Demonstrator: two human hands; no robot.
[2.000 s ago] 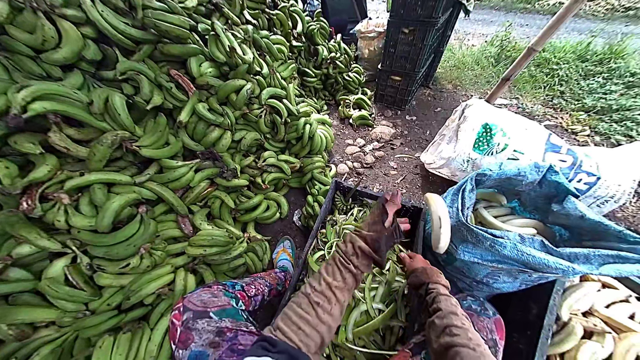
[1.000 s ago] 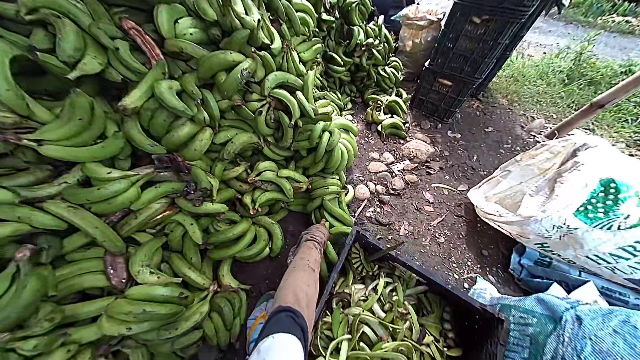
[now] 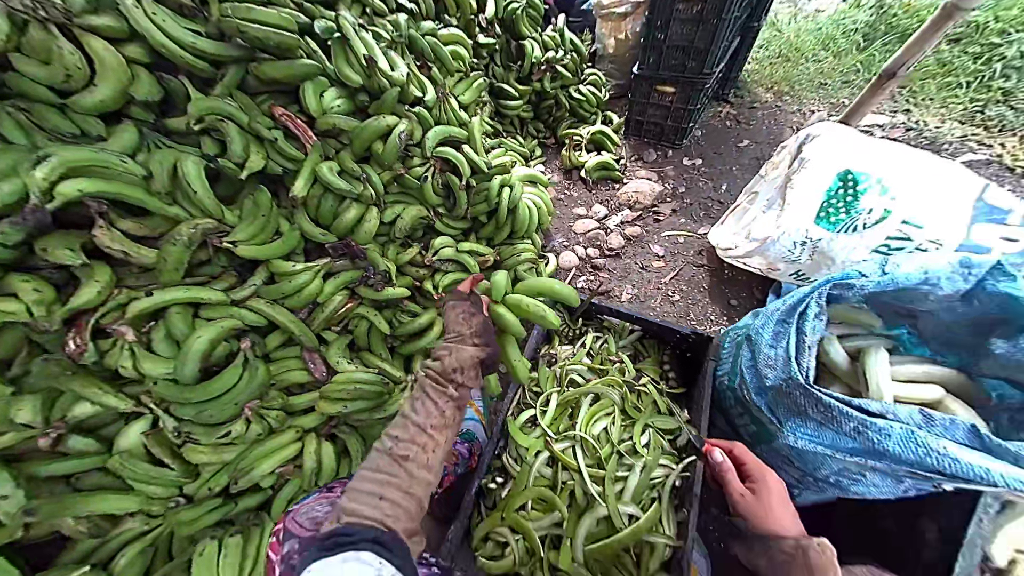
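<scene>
My left hand (image 3: 472, 320), below a brown sleeve, grips a bunch of green plantains or bananas (image 3: 532, 308) by its stem end, over the left rim of a dark crate. Green peels (image 3: 596, 448) fill that crate (image 3: 700, 400). At the crate's right rim my right hand (image 3: 748, 484) is closed around the red handle of a small knife (image 3: 698, 440), whose thin blade points up and left over the peels. Peeled pale fruit (image 3: 888, 372) lies in an open blue woven sack (image 3: 768, 384) to the right.
A large heap of green fruit bunches (image 3: 200, 336) covers the left side. Beyond the crate are small stones (image 3: 600, 232) on bare soil. Stacked black crates (image 3: 676, 72) stand at the back. A white printed sack (image 3: 864, 200) and a wooden pole (image 3: 904, 64) are at the right.
My left hand, empty at the heap's edge one second ago, now holds a green bunch near the crate. My right hand has come back into view with the knife.
</scene>
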